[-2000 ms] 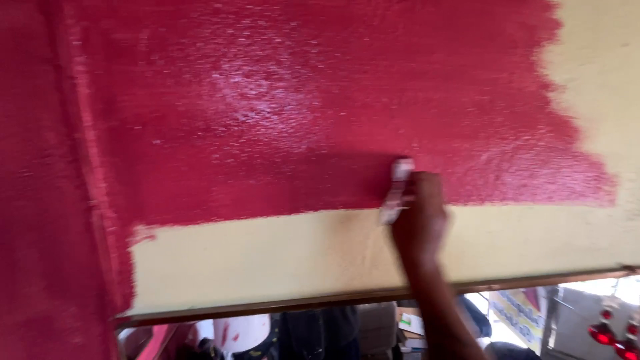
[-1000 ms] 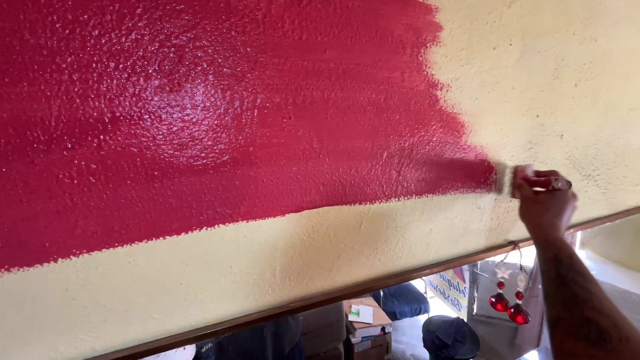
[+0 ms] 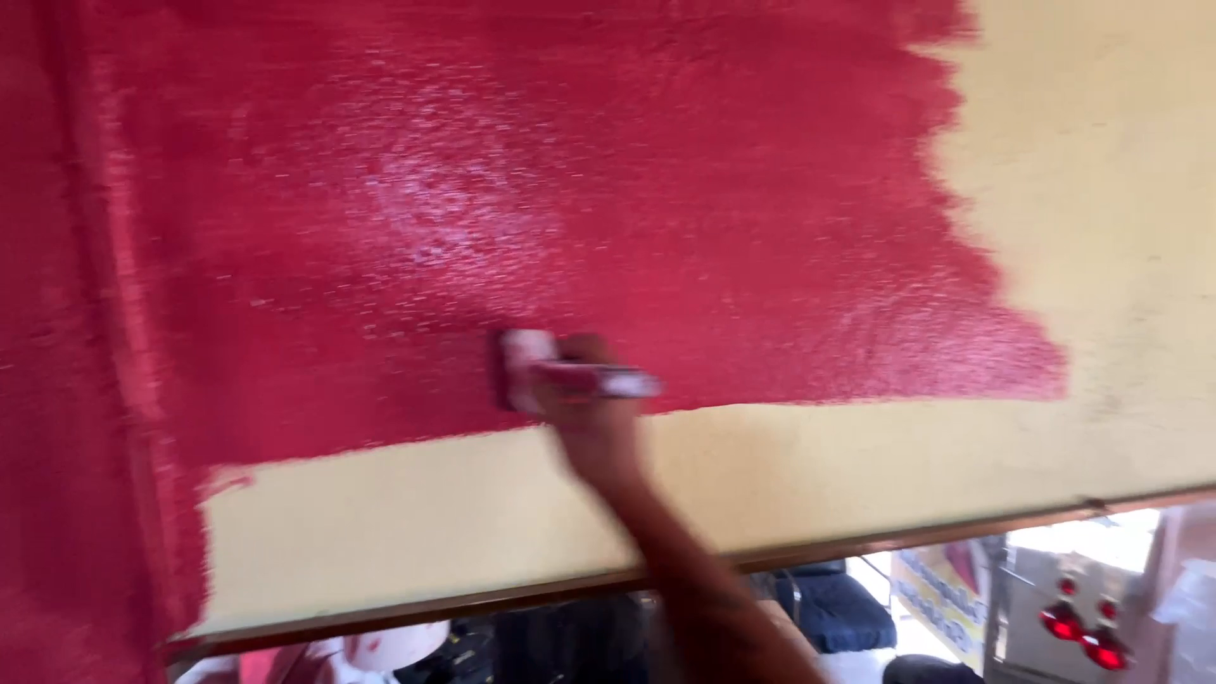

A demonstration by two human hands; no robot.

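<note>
My right hand (image 3: 594,418) is shut around the handle of a paint-smeared flat paintbrush (image 3: 532,369), a little left of the middle of the view. The brush is blurred, its bristle end to the left against the red paint (image 3: 712,237) on the wall. This glossy red area covers most of the wall, with a ragged right edge. Pale yellow wall (image 3: 1092,190) shows at the right, and a yellow strip (image 3: 380,518) runs below the red. My forearm rises from the bottom edge across that strip. My left hand is out of view.
A brown wooden edge (image 3: 494,601) borders the wall's bottom. Below it are a dark chair (image 3: 836,608), a banner bearing writing (image 3: 940,598) and a paint-marked white object (image 3: 394,646). Red hanging ornaments (image 3: 1083,622) are at the lower right. A red-painted corner (image 3: 123,285) stands at the left.
My right hand, with the brush, has moved left along the wall from the right end of the red paint, where it was one second ago. The view has swung left.
</note>
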